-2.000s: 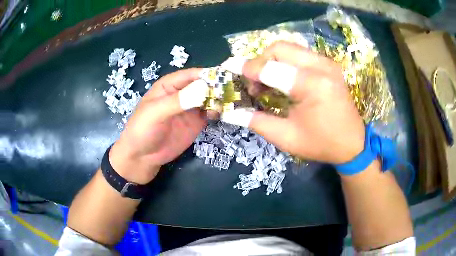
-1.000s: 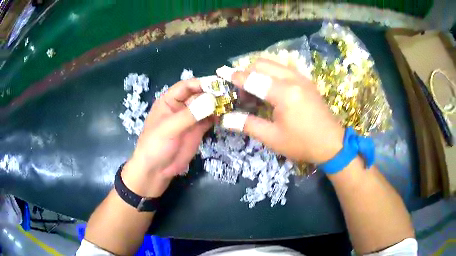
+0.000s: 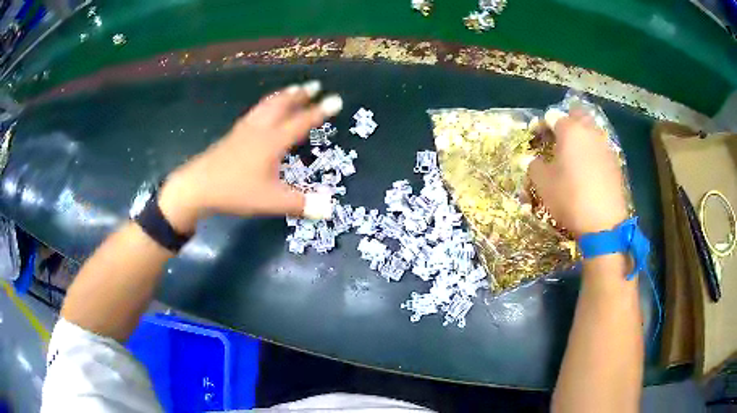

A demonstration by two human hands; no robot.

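Pale grey-white plastic housings lie in a loose pile at centre, joined to a smaller pile on the left. A clear bag of gold contacts lies right of them. My left hand, slightly blurred, is over the left edge of the smaller pile, with taped thumb and fingers spread and nothing seen in it. My right hand is over the right side of the gold contacts, fingers bent down among them; its fingertips are partly hidden, so its grip cannot be told.
A brown cardboard tray at far right holds a thin dark tool and a yellowish ring. A worn rail separates the worktop from the green belt, where small pieces lie. A blue bin is below the edge.
My hands have moved apart: left hand to the left, right hand to the right onto the gold contacts. The white and gold piece has left my left hand. The view has shifted.
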